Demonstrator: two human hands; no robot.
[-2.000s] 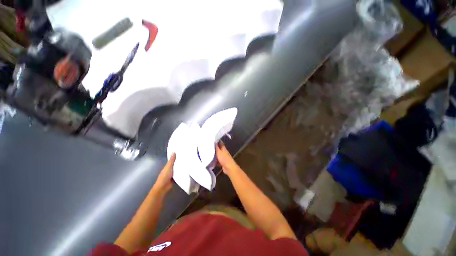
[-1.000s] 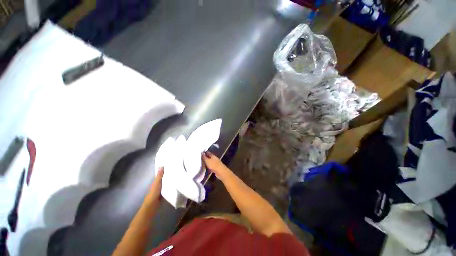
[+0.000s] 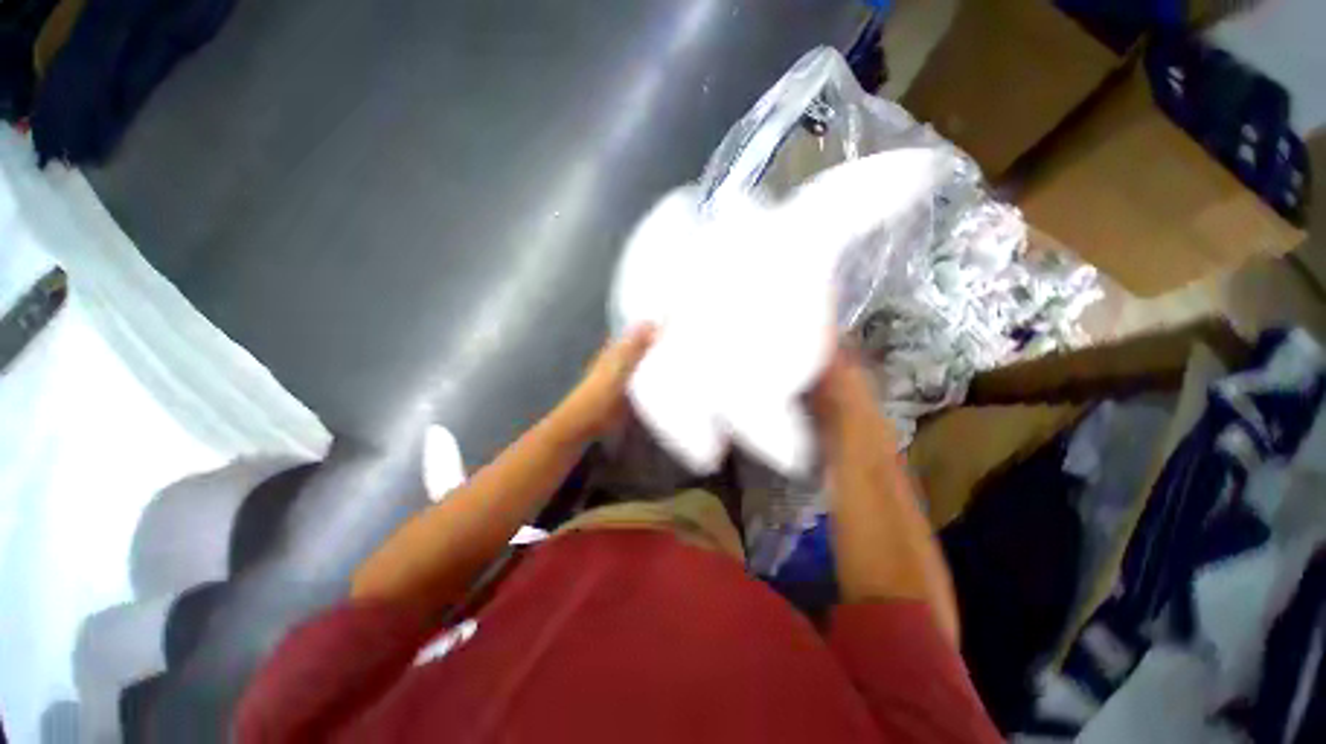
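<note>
The white cut pieces [image 3: 734, 313] are held in a bundle between my two hands, blurred and overexposed, in front of the clear plastic bag [image 3: 778, 124]. My left hand [image 3: 623, 381] grips their left side. My right hand [image 3: 841, 390] is blurred and grips their right side, its fingers partly hidden. A small white piece [image 3: 444, 462] lies on the grey table near its edge. The white fabric lay [image 3: 138, 393] with its scalloped edge is at the left.
A grey weight bar [image 3: 32, 313] lies on the lay. A dark cloth bundle [image 3: 124, 73] is at the far left. A shredded scrap heap [image 3: 1003, 276] and open cardboard boxes [image 3: 1149, 182] stand to the right, with dark and white cloth [image 3: 1207, 480] beyond.
My hands have carried the cut pieces up and right, from over the table edge to in front of the plastic bag. The view has shifted right; the cutting machine, template and shears are out of view.
</note>
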